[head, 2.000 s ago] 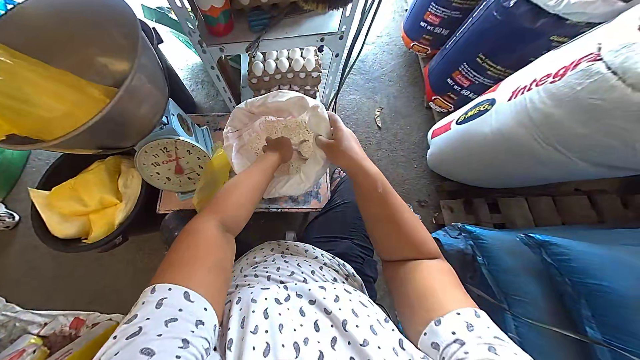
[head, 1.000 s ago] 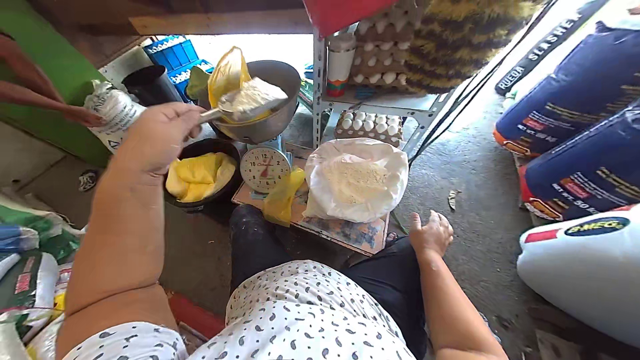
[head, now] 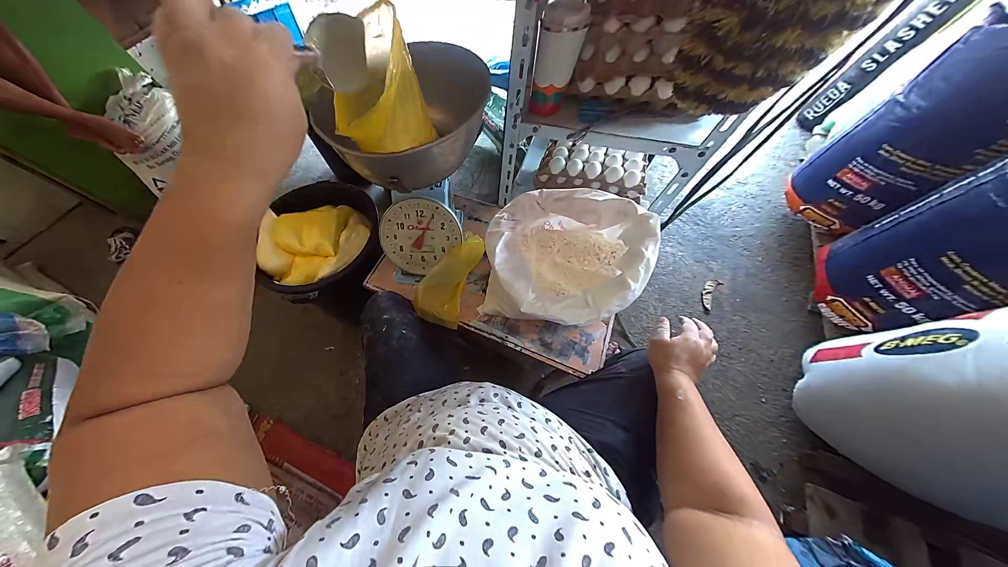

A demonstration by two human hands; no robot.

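Note:
My left hand (head: pixel 236 87), blurred and raised at the upper left, grips the handle of a scoop (head: pixel 340 51). The scoop is tilted over a yellow plastic bag (head: pixel 386 114) in the metal pan (head: pixel 461 94) of a dial scale (head: pixel 421 235). My right hand (head: pixel 683 346) is empty, fingers slightly apart, by my right knee. Between my knees and the shelf, an open white sack (head: pixel 571 303) of pale powder (head: pixel 571 256) sits on a low worn board (head: pixel 563 340). Another yellow plastic bag (head: pixel 449 283) lies beside the sack.
A black tub (head: pixel 303 291) with yellow bags stands left of the scale. Behind the sack, a metal shelf (head: pixel 630 130) holds trays of eggs (head: pixel 594 167). Large filled sacks (head: pixel 921 142) line the right side. At the far left, another person's hand (head: pixel 106 132) touches a printed bag (head: pixel 150 126).
My hands were at the sack two seconds ago. One second ago the scoop over the pan was heaped with white powder; no heap shows in it now. My right hand stays near my knee.

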